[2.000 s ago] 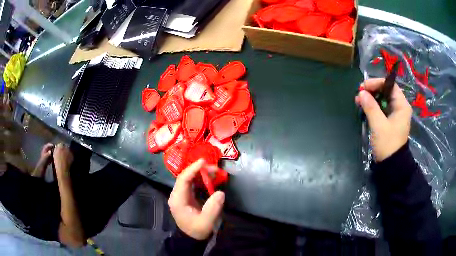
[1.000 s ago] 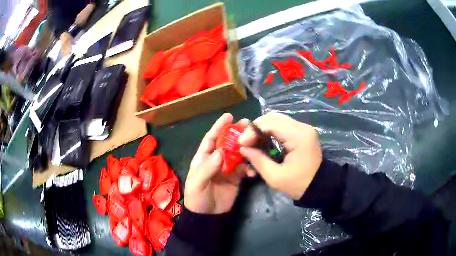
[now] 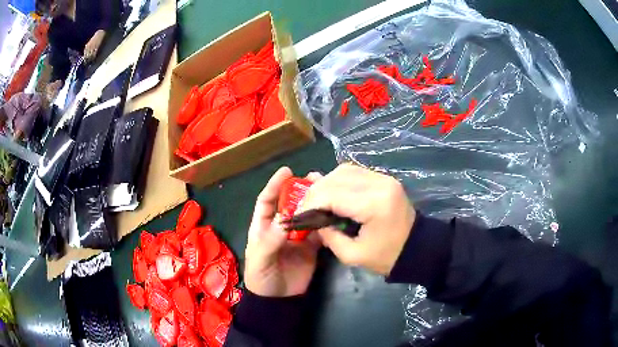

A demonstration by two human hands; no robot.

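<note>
A red moulded part (image 3: 295,194) with pale marks is held in my left hand (image 3: 276,252), its palm turned up. My right hand (image 3: 369,215) is closed around dark nippers (image 3: 317,219), whose jaws lie across the lower part of the red part. My right fingers hide some of the red part and the nipper handles. A loose pile of red parts (image 3: 184,281) lies on the green surface, left of my hands.
An open cardboard box (image 3: 237,161) of red parts stands beyond my hands. Clear plastic (image 3: 501,156) at right bears small red pieces (image 3: 369,95). Black printed boxes (image 3: 95,142) lie on flat cardboard (image 3: 160,195) at left, with a striped black stack (image 3: 95,305) below. People show at far left.
My left hand has moved from the pile with a red part, and my right hand has come in from the right. The nipper jaws now lie across the part. The view has turned.
</note>
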